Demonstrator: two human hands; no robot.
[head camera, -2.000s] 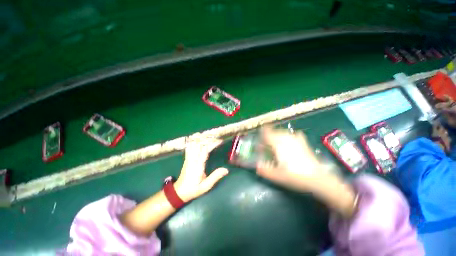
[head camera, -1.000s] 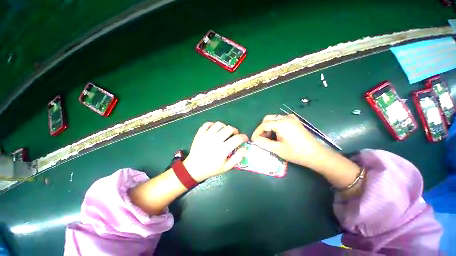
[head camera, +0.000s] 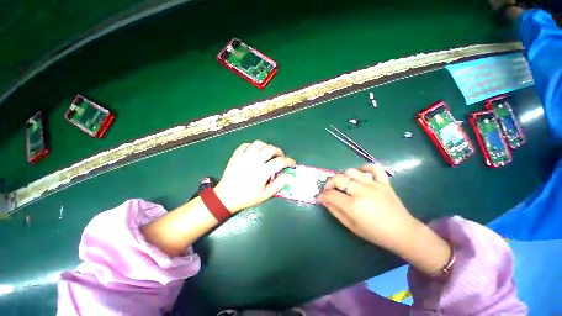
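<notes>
A red-rimmed handset half-assembly (head camera: 303, 184) lies in front of me, its green and silver-white inside facing up. My left hand (head camera: 251, 175) grips its left end, with thumb and fingers at the rim. My right hand (head camera: 363, 199) has its fingertips on the right end and covers part of it. Whether a small part is between the right fingertips cannot be seen. Tweezers (head camera: 354, 145) lie on the bench just beyond my right hand, partly hidden by its fingers.
Small components (head camera: 354, 121) and small white pieces (head camera: 372, 99) lie beyond the tweezers. Three waiting handsets (head camera: 446, 134) lie right, near a light blue sheet (head camera: 490, 78). Beyond the pale taped edge (head camera: 203, 126), the conveyor carries red handsets (head camera: 248, 62). A person's blue sleeve (head camera: 545, 55) reaches in right.
My right hand has moved from the handset's upper edge to its right end. My left hand still holds the left end. The neighbour's blue arm now reaches forward at the right. The view has shifted.
</notes>
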